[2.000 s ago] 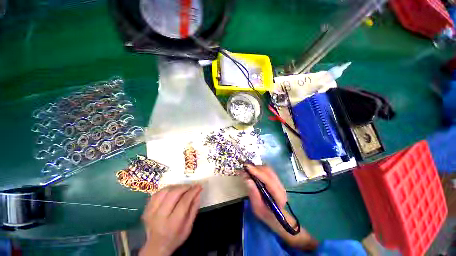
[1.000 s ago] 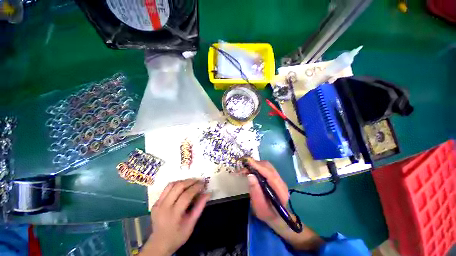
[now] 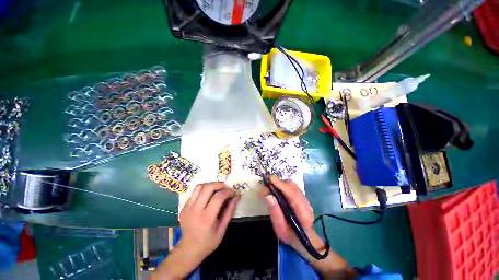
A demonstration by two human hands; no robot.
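My right hand (image 3: pixel 291 210) is shut on the black soldering iron (image 3: pixel 288 210), its tip pointing up-left at the loose heap of small parts (image 3: pixel 273 155). My left hand (image 3: pixel 207 216) rests on the cream board's (image 3: pixel 189 150) front part, fingers curled. The thin solder wire (image 3: pixel 126 199) runs taut from its spool (image 3: pixel 35 190) into the left hand; the grip itself is hidden. A few small dark bits (image 3: pixel 241 187) lie at its fingertips. A short row of copper ring coils (image 3: pixel 224 163) stands mid-board. Ring assemblies (image 3: pixel 172 172) are piled at the board's left edge.
A translucent funnel hood (image 3: pixel 227 98) hangs behind the board. A round tin (image 3: pixel 291 116) and yellow bin (image 3: pixel 326 76) stand behind the heap. The blue soldering station (image 3: pixel 378 147), sponge stand (image 3: pixel 436 169) and red tray (image 3: pixel 470 235) are right. A clear blister tray (image 3: pixel 123 115) lies left.
The camera view has shifted, so the bench appears further right than a second ago. The left fingertips are closer together, and small bits now show beside them. The right hand keeps hold of the iron.
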